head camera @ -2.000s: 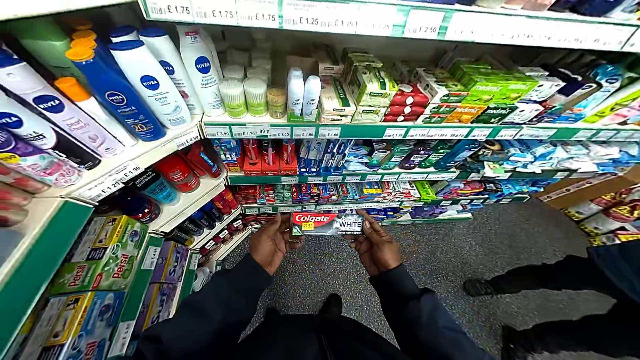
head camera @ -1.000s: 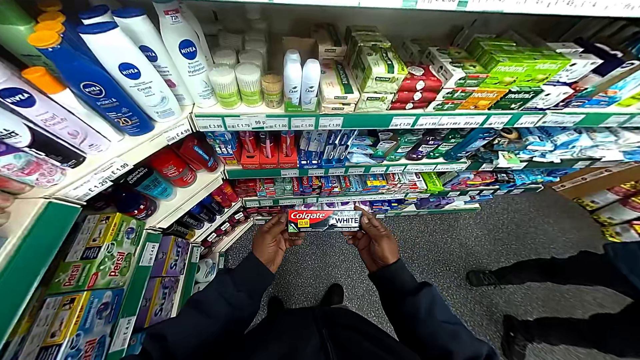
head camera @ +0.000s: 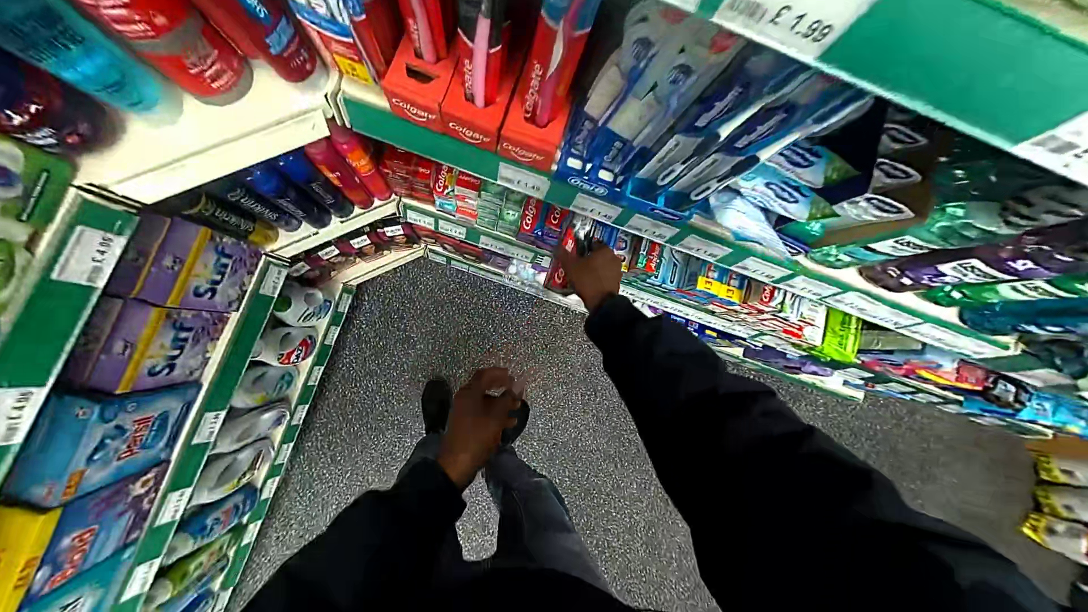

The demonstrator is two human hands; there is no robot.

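My right hand (head camera: pixel 592 270) reaches to the lower shelf of boxed toothpaste, its fingers on a red and dark Colgate toothpaste box (head camera: pixel 562 257) held end-on at the shelf front. Other toothpaste boxes (head camera: pixel 500 208) stand to the left of it. Above are red Colgate toothbrush display boxes (head camera: pixel 472 123) and packaged toothbrushes (head camera: pixel 629 127). My left hand (head camera: pixel 486 416) hangs over the floor above my shoes, fingers loosely bent, with no product seen in it; it is slightly blurred.
On the left, shelves hold purple Surf boxes (head camera: pixel 191 268), a blue Persil pack (head camera: pixel 110 438) and bottles (head camera: pixel 234 467). Mouthwash bottles (head camera: pixel 969 255) lie on the right shelf. A green shelf edge (head camera: pixel 952 76) juts out at top right. Yellow packs (head camera: pixel 1058 501) sit low at right.
Both hands held the toothpaste box in front of me before; now my left hand is off it and my right hand has it at the shelf. The view has moved closer to the shelves.
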